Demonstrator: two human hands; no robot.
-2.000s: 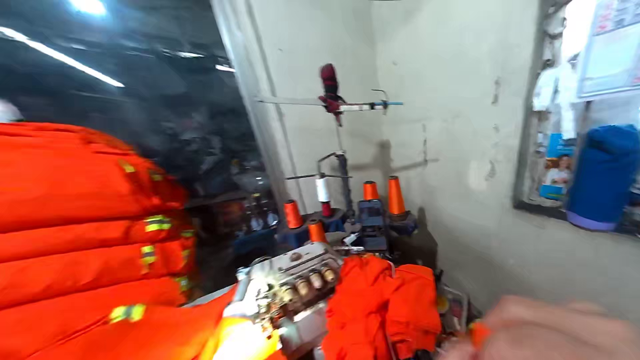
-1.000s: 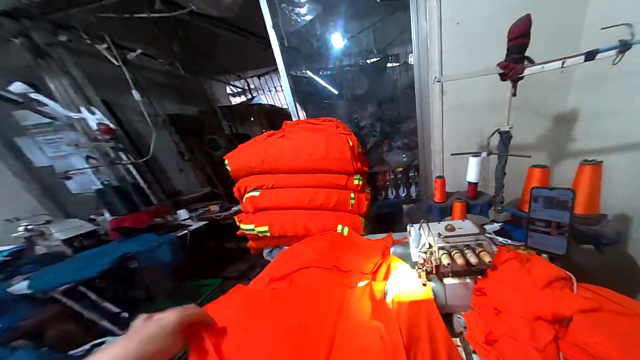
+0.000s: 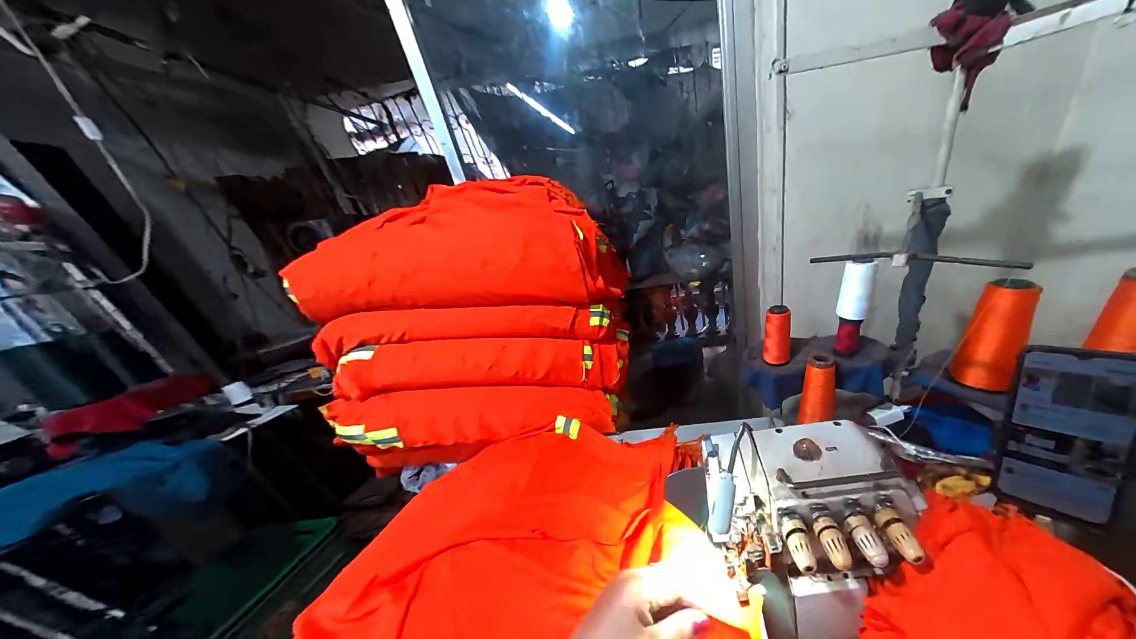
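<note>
At the bottom centre, my left hand [image 3: 641, 605] has its thumb and forefinger bent together on the orange fabric [image 3: 497, 541], beside the brightly lit sewing area. This fabric spreads from below the stack to the left side of an overlock sewing machine [image 3: 834, 461], which has several tension dials in a row. My right hand is out of view. Behind the fabric stands a tall stack of folded orange garments [image 3: 470, 257] with yellow and silver reflective strips. More orange fabric [image 3: 1003, 568] lies bunched to the right of the machine.
Orange thread cones [image 3: 994, 333], a smaller orange spool [image 3: 777, 335] and a white spool [image 3: 856, 290] stand behind the machine. A phone [image 3: 1069, 435] with a lit screen leans at the right. Blue cloth [image 3: 133, 484] lies at the left, near a green surface [image 3: 257, 577].
The view has swung left since the oldest frame, then come nearer to the stack. My left hand, at the lower left on the fabric one second ago, is now beside the machine.
</note>
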